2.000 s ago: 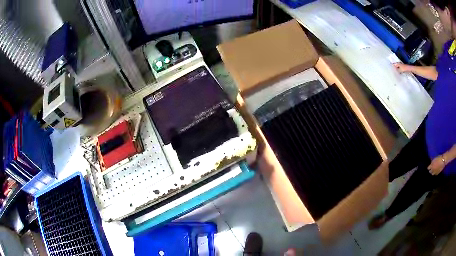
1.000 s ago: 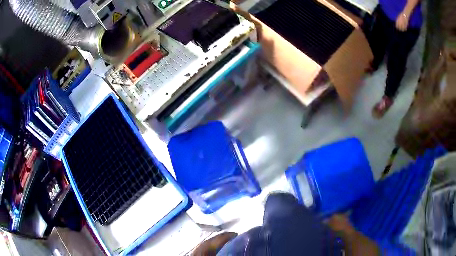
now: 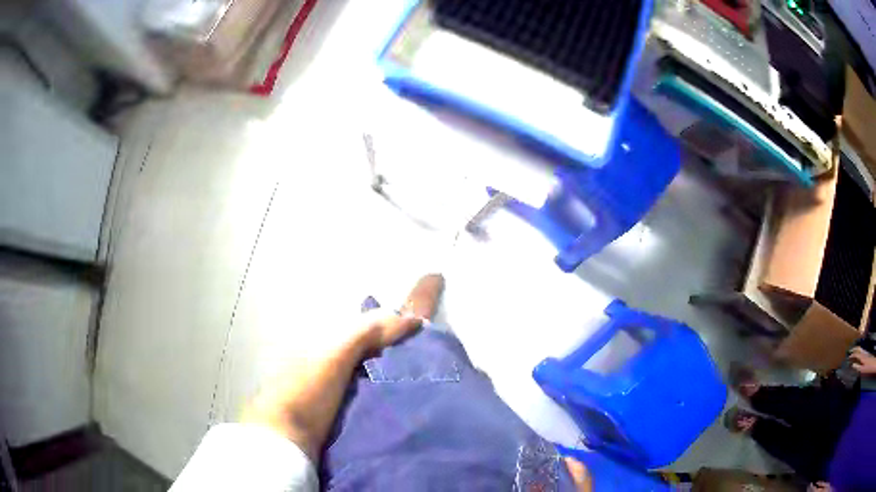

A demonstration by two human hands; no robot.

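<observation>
My left hand (image 3: 322, 370) comes in from the lower left in a white sleeve and lies against my dark blue clothing (image 3: 413, 413). One finger or thumb points up. Glare and blur hide whether it holds anything. A small skin-coloured part of my right hand (image 3: 578, 473) shows at the bottom edge, mostly cut off. Ahead, a blue-rimmed tray (image 3: 485, 117) holds rows of black parts (image 3: 552, 38) at its far side, with a bare white area nearer me.
Two blue stools stand on the right, one (image 3: 663, 389) near me and one (image 3: 639, 178) beside the tray. The carton (image 3: 799, 235) with black rows is at far right, below the teal-edged bench drawer (image 3: 735, 120). A person (image 3: 855, 437) shows at the lower right corner.
The view has swung left and down, so tray, bench and carton now sit further up and right. My left hand and white sleeve have come into clear view.
</observation>
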